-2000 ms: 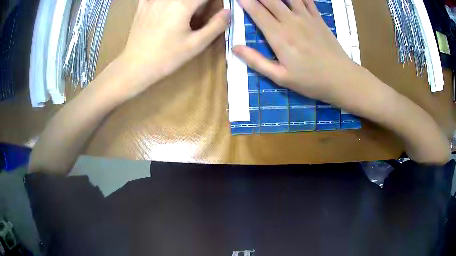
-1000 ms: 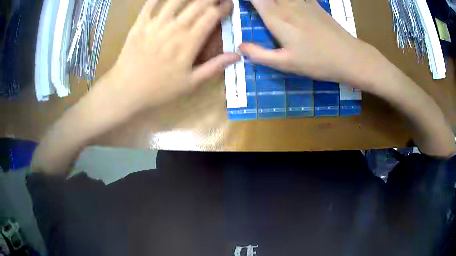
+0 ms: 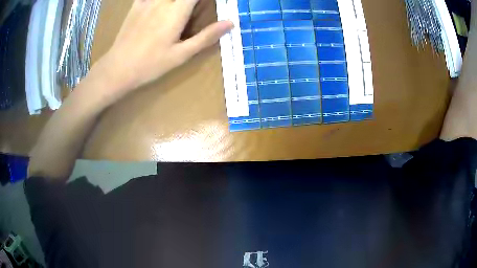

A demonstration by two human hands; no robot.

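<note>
A blue solar cell panel (image 3: pixel 303 78) with silvery lines lies flat on the brown tabletop (image 3: pixel 183 104). A white strip (image 3: pixel 234 78) lies along its left side and another white strip (image 3: pixel 359 63) along its right side. The panel's far end is cut off by the top edge. My left hand (image 3: pixel 157 39) is at the panel's left, its thumb tip on the left white strip; its other fingertips are cut off by the top edge. My right hand is out of the picture; only the right forearm (image 3: pixel 463 104) shows at the right edge.
At the left lie white strips (image 3: pixel 41 57) and a bundle of thin silver ribbons (image 3: pixel 79 42). At the right lie more silver ribbons (image 3: pixel 424 23) and a white strip (image 3: pixel 451 44). A small yellow piece (image 3: pixel 460 25) is at the far right. The table's near edge runs before my dark clothing.
My right hand has left the panel and gone out of view to the right. My left thumb has moved up along the left strip. The panel appears shifted slightly left in the picture.
</note>
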